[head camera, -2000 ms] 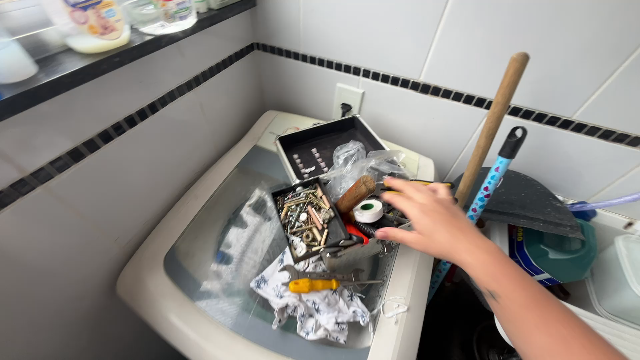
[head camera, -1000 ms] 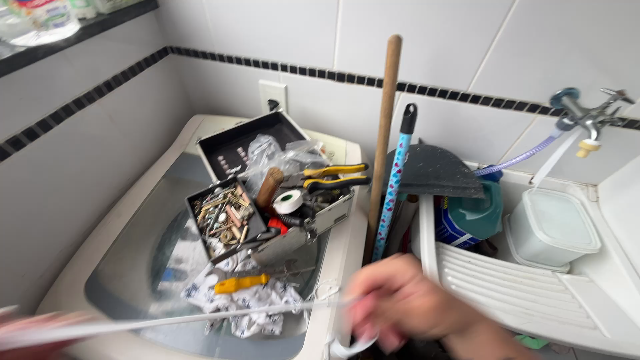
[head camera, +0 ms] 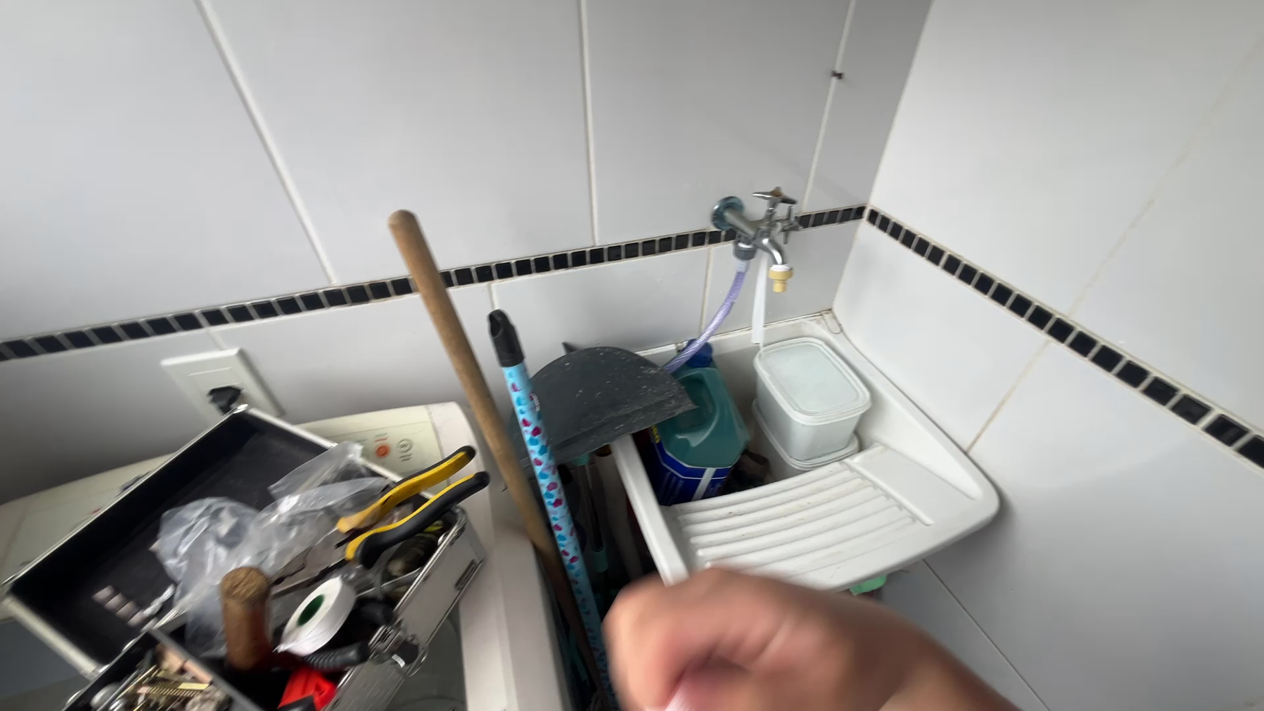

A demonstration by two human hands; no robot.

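Observation:
My right hand point(head camera: 780, 642) is blurred at the bottom centre, its fingers curled, with a small white piece of tape at the lower edge of the frame. My left hand is out of view. At the lower left an open metal-edged toolbox point(head camera: 434, 592) holds pliers with yellow and black handles point(head camera: 410, 499), a wooden handle point(head camera: 245, 617), a white roll point(head camera: 318, 614), clear plastic bags point(head camera: 212, 543) and metal fasteners point(head camera: 163, 686). On the back wall is a metal tap point(head camera: 765, 232) with a yellowish nozzle, a purple hose point(head camera: 726, 306) and a white strip point(head camera: 758, 306) hanging beside it.
A white laundry sink point(head camera: 810, 523) with a ribbed board holds a lidded plastic container point(head camera: 812, 390) and a teal bottle point(head camera: 706, 420). A wooden pole point(head camera: 454, 346), a patterned blue pole point(head camera: 538, 434) and a dark dustpan point(head camera: 602, 400) stand between the sink and the toolbox. A plug sits in the wall socket point(head camera: 212, 380).
The view has swung right toward the tap and sink. My left hand has left the view; one second ago a white strip stretched between both hands. The pliers lie in the toolbox as before.

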